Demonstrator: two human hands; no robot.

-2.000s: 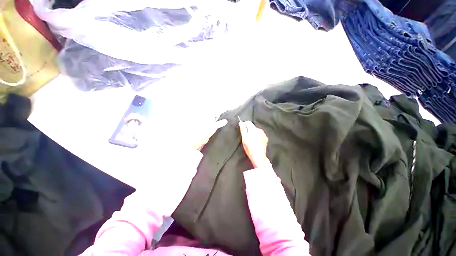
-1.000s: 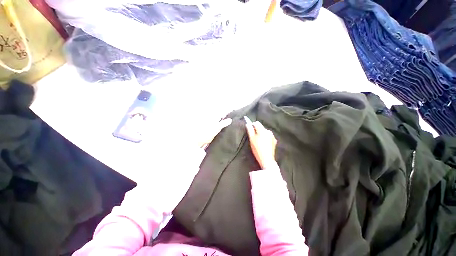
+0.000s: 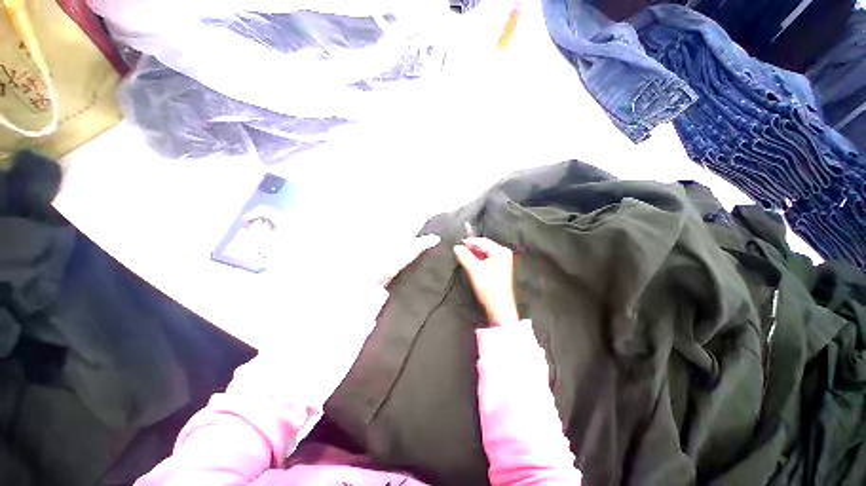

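Note:
A dark olive garment (image 3: 608, 285) lies in a large crumpled heap from the middle to the right, with a long seam running down its left part and a pale zipper (image 3: 770, 327) at the right. My left hand (image 3: 414, 254) is washed out by glare and holds the garment's upper left edge. My right hand (image 3: 489, 273) is just right of it, fingers closed around a small tool (image 3: 473, 243) with a red part and a pale tip, over the cloth. The tool is mostly hidden, likely thread snips.
A dark blue phone (image 3: 254, 226) lies on the white table (image 3: 152, 237). A translucent plastic bag (image 3: 237, 85) is at upper left, beside a yellow carry bag (image 3: 71, 85). Stacked jeans (image 3: 750, 119), a loose denim piece (image 3: 622, 76) and an orange stick (image 3: 510, 28) are at the far side. Dark garments (image 3: 85, 351) hang lower left.
My right hand has turned and drawn slightly back from the cloth's edge, and the red part of the tool now shows. The loose denim piece has come further onto the table.

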